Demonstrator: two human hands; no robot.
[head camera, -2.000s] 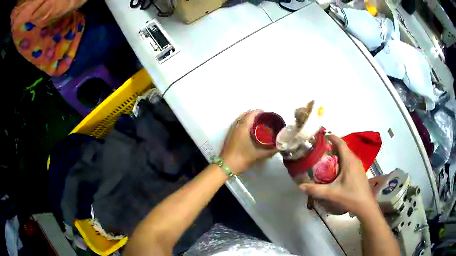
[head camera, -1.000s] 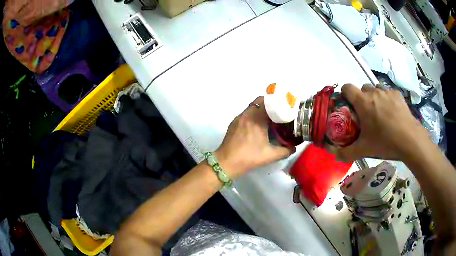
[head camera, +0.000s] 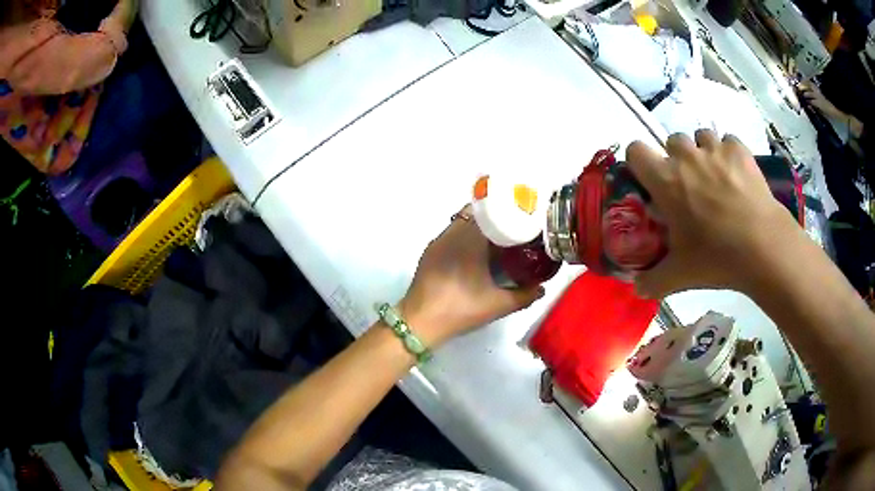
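My left hand (head camera: 461, 283) holds the dark red cup lid (head camera: 523, 265) over the white table (head camera: 403, 153). A white stopper (head camera: 508, 207) with orange marks shows above the cup. My right hand (head camera: 705, 216) grips the dark red flask (head camera: 628, 225), tilted nearly level with its silver neck at the cup's rim. Whether liquid is flowing cannot be told. A red cloth cover (head camera: 595, 331) lies on the table below the flask, beside the sewing machine head (head camera: 681, 369).
A yellow basket (head camera: 158, 235) with dark grey cloth (head camera: 230, 336) stands left of the table. A purple stool (head camera: 106, 197) and a seated person's sleeve (head camera: 62, 58) are upper left. White pieces (head camera: 638, 62) lie in the trough. Another person's hand shows far right.
The flask has tipped from slanted to nearly level, its neck brought to the cup. The white stopper now shows above the cup. The view has shifted, and the red cover shows more fully.
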